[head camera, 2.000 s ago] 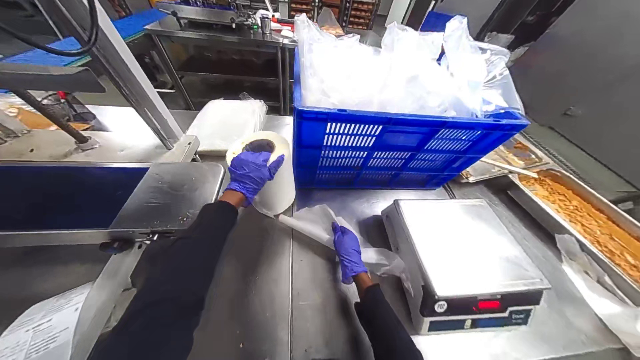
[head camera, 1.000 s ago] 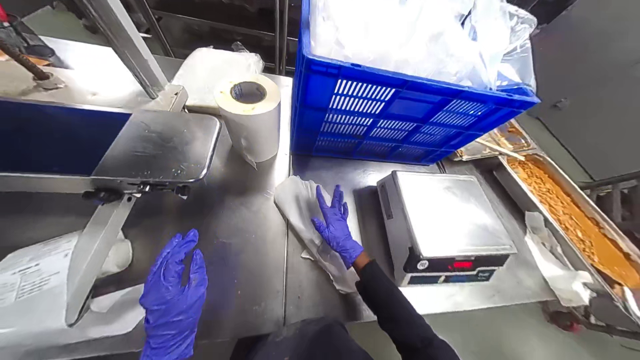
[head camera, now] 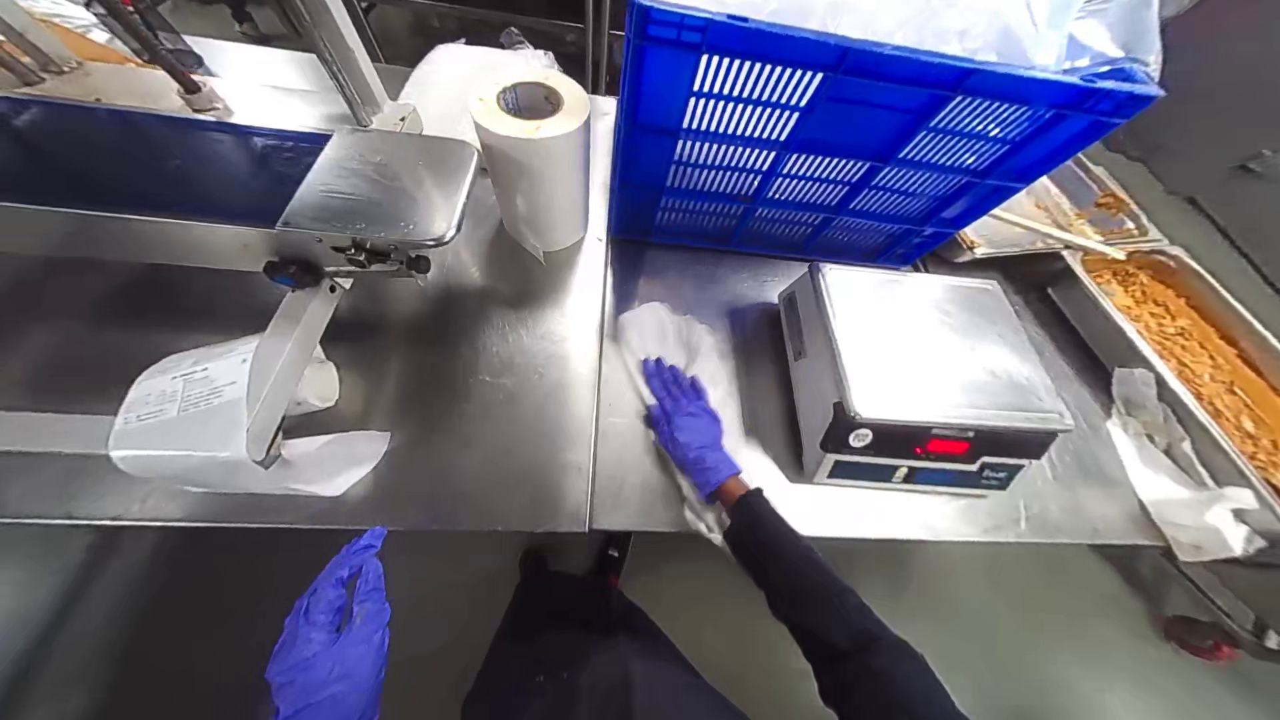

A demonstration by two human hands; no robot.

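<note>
Gloved in purple, my right hand (head camera: 690, 428) presses flat, fingers extended, on a crumpled white cloth or paper sheet (head camera: 665, 335) on the steel table. The digital bench scale (head camera: 940, 345), its red display lit, stands just right of the cloth. My left hand (head camera: 338, 630), also in a purple glove, hangs off the table's front edge at lower left, holding nothing, with thumb and fingers apart. The nearest thing to it is a loose strip of white label web (head camera: 335, 460) under the machine's arm. A large white roll (head camera: 540, 175) stands upright beyond both hands.
A blue plastic crate (head camera: 780, 150) with clear bags stands behind the scale. At left is a conveyor-like machine (head camera: 385, 190). A deep metal tray (head camera: 1190, 340) of orange-brown food lies at right, with another sheet (head camera: 1180, 470) beside it. A seam (head camera: 597, 400) crosses the steel surface.
My left hand has let go of the roll and moved back past the table's front edge. The white sheet, earlier lifted in my right hand, now lies on the table under it. The view tilts further down.
</note>
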